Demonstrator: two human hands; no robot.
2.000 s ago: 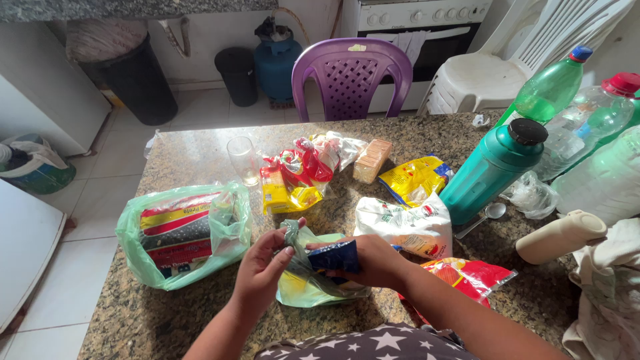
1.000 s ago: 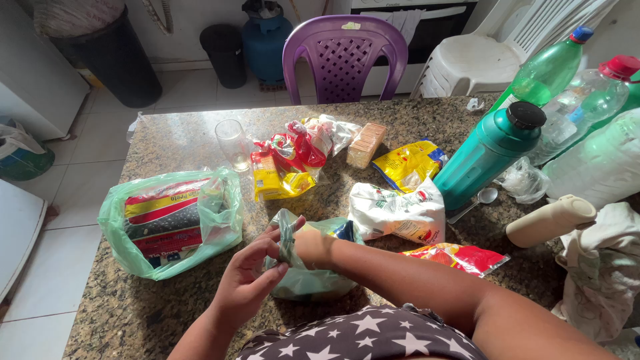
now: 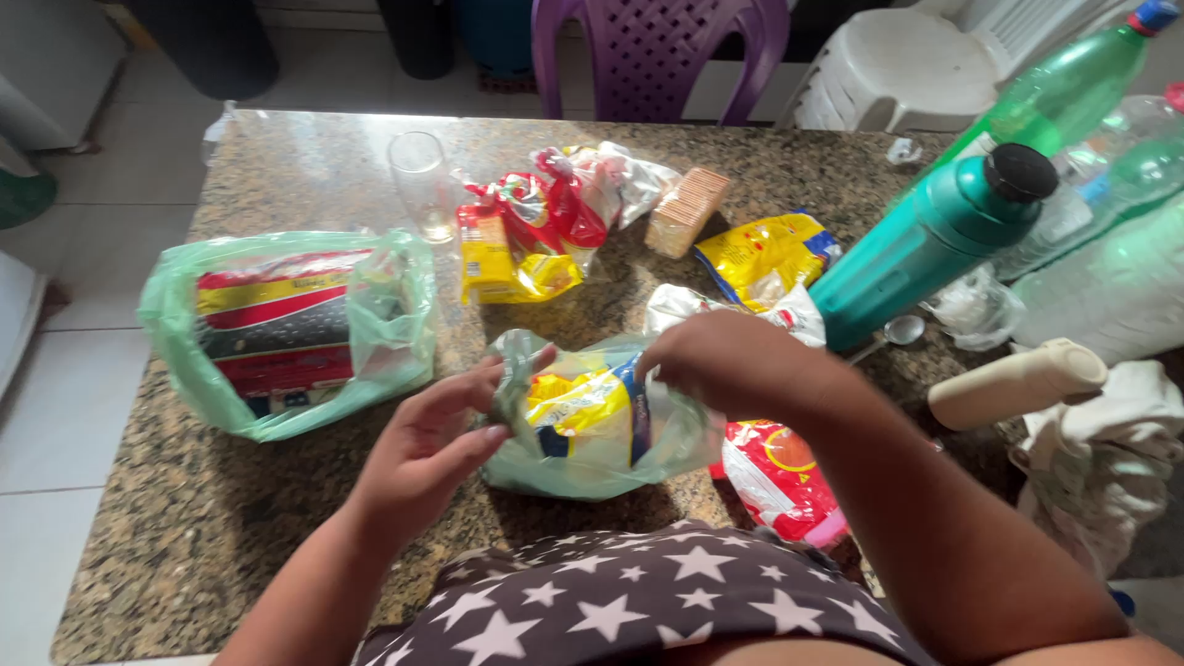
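Observation:
A green translucent plastic bag [image 3: 601, 476] stands on the granite table in front of me, with yellow and blue packets [image 3: 583, 412] inside. My left hand [image 3: 435, 435] pinches the bag's gathered left edge between thumb and fingers. Over the bag's right edge is my right hand [image 3: 717, 361], its fingers partly hidden and blurred, so its hold is unclear. Just behind it lies a white package [image 3: 675, 310]. A red packet [image 3: 777, 476] lies beneath my right forearm. Another green bag [image 3: 388, 342] at the left holds a red, black and yellow package [image 3: 277, 324].
Behind the bag are a clear glass [image 3: 421, 185], red and yellow packets [image 3: 518, 231], wrapped crackers [image 3: 686, 211] and a yellow packet [image 3: 768, 259]. At right are a teal thermos [image 3: 925, 245], plastic bottles [image 3: 1054, 92], a beige flask [image 3: 1017, 384] and a cloth [image 3: 1101, 453].
A dark blue packet was in my right hand two seconds ago; blue and yellow packets now show inside the bag. My right hand has come up out of the bag toward its right edge.

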